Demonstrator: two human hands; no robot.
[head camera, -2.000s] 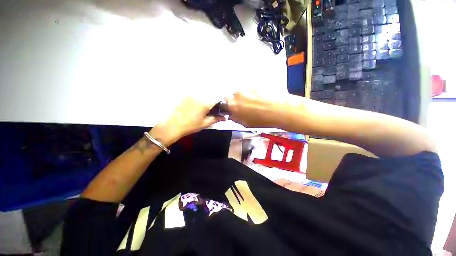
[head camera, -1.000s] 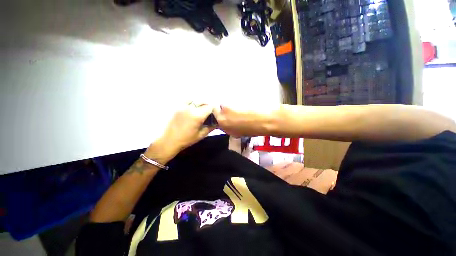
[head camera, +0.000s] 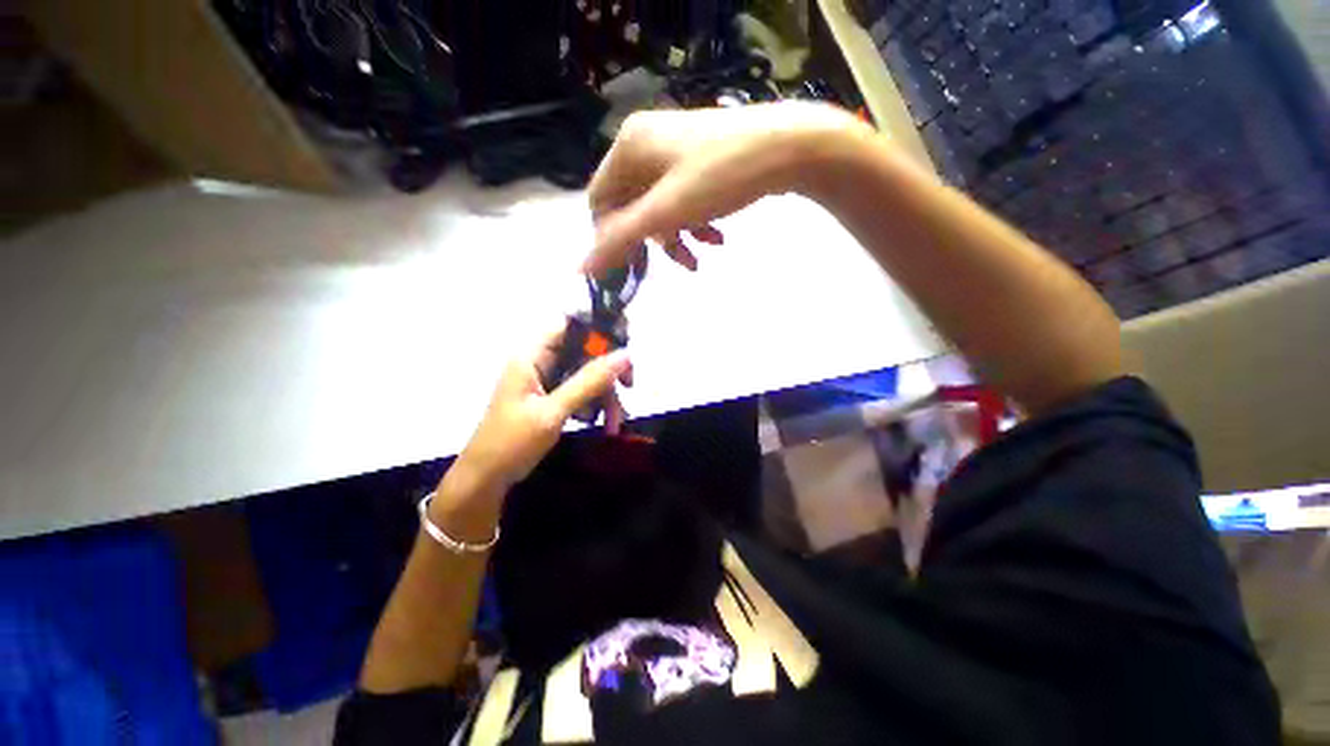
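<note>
My left hand (head camera: 528, 415) holds a small black device (head camera: 578, 344) with an orange-red patch, near the bench's front edge. My right hand (head camera: 664, 190) is just beyond it, fingers pointing down, with thumb and finger on a dark looped cable (head camera: 614, 280). The cable's lower end meets or overlaps the device; whether it is plugged in cannot be told. A tangled heap of black cables (head camera: 503, 139) lies on the white bench (head camera: 394, 321) beyond my hands.
An open carton of dark devices (head camera: 1079, 161) in rows stands at the right. Brown carton flaps (head camera: 190, 88) are at the upper left. A blue crate (head camera: 95, 641) is below the bench at left. A red stool part (head camera: 980, 408) shows under the bench at right.
My right hand has lifted away from my left and moved farther over the bench. The device and the looped cable now show between them. The view has shifted and tilted, showing more of the cable heap.
</note>
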